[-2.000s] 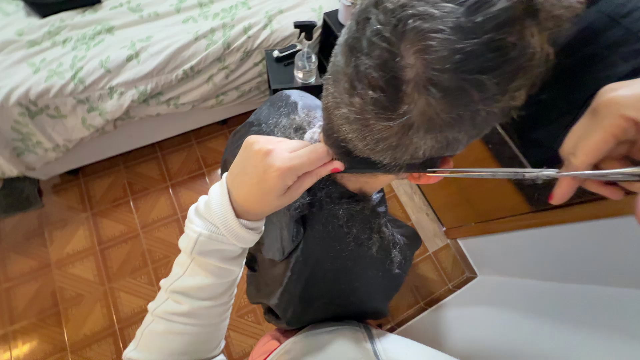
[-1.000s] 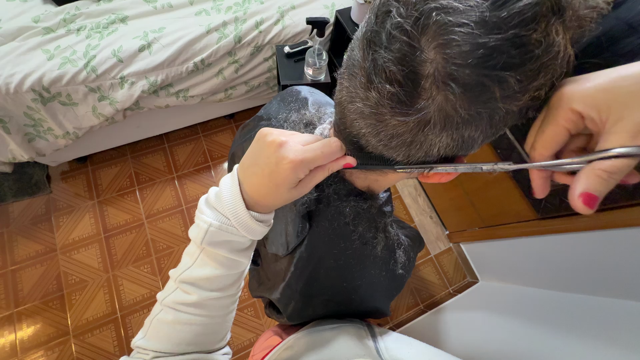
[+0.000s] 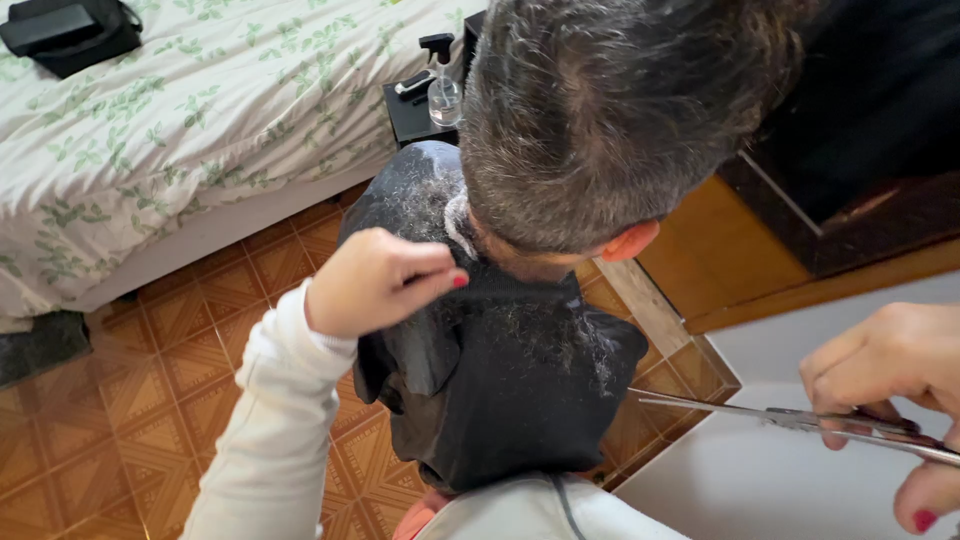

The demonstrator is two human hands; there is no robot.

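Note:
A seated person's head with short greying hair (image 3: 600,127) is seen from behind and above. A black cape (image 3: 517,382) scattered with hair clippings covers the shoulders. My left hand (image 3: 382,281), left of the neck, pinches a black fine-toothed comb (image 3: 517,286), which lies over the cape below the nape and is hard to make out against it. At the lower right my right hand (image 3: 885,390) holds metal haircutting scissors (image 3: 772,416), blades slightly apart, pointing left and away from the head. White material (image 3: 457,225) shows at the neck.
A bed with a leaf-patterned cover (image 3: 187,142) stands at the upper left, a black bag (image 3: 71,30) on it. A small black table (image 3: 409,135) holds a clear spray bottle (image 3: 445,97). A white wall (image 3: 720,480) is at the lower right, above tiled floor (image 3: 187,352).
The scissors, earlier along the comb at the lower hairline, have moved right and down with my right hand. The comb has come away from the hair, and the ear is in plainer view.

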